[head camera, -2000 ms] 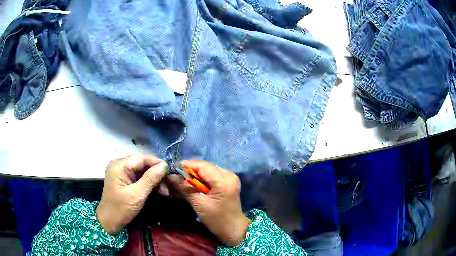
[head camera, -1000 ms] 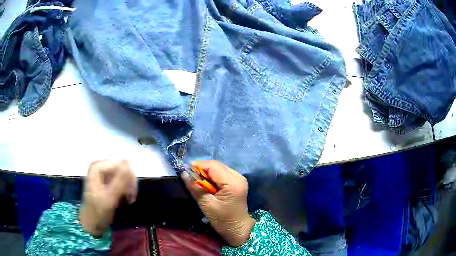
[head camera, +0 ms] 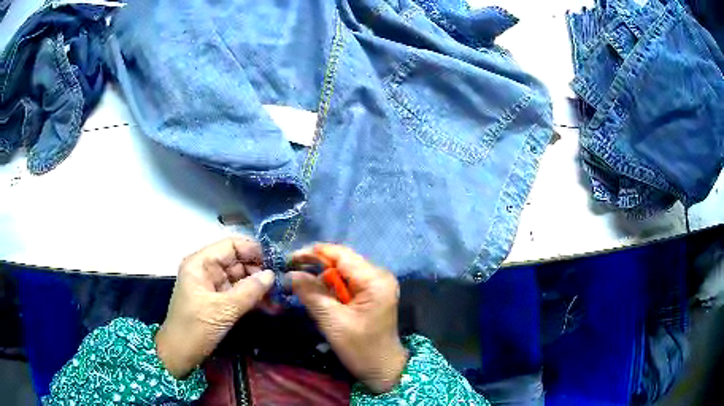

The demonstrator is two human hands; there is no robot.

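Note:
A light blue denim garment (head camera: 357, 182) lies spread on the white table, with yellowish seam stitching, a pocket outline and a band with small dark dots at its right edge. My left hand (head camera: 213, 301) pinches the garment's narrow hem at the table's front edge. My right hand (head camera: 353, 313) holds orange-handled thread snips (head camera: 336, 279) at the same hem, just right of my left fingertips. The snips' blades are dark and blurred against the cloth. Whether the right fingers also touch the hem is hard to tell.
Stacked denim pieces (head camera: 643, 111) lie at the right of the white table (head camera: 119, 214). A dark denim bundle (head camera: 55, 87) lies at the left. Bright blue crates (head camera: 587, 325) stand below the table's curved front edge. A small dark scrap (head camera: 232, 220) lies near the hem.
My left hand was off the cloth and blurred one second ago; it has come back right and pinches the hem. My right hand stays near the hem with the snips. The garment has barely shifted.

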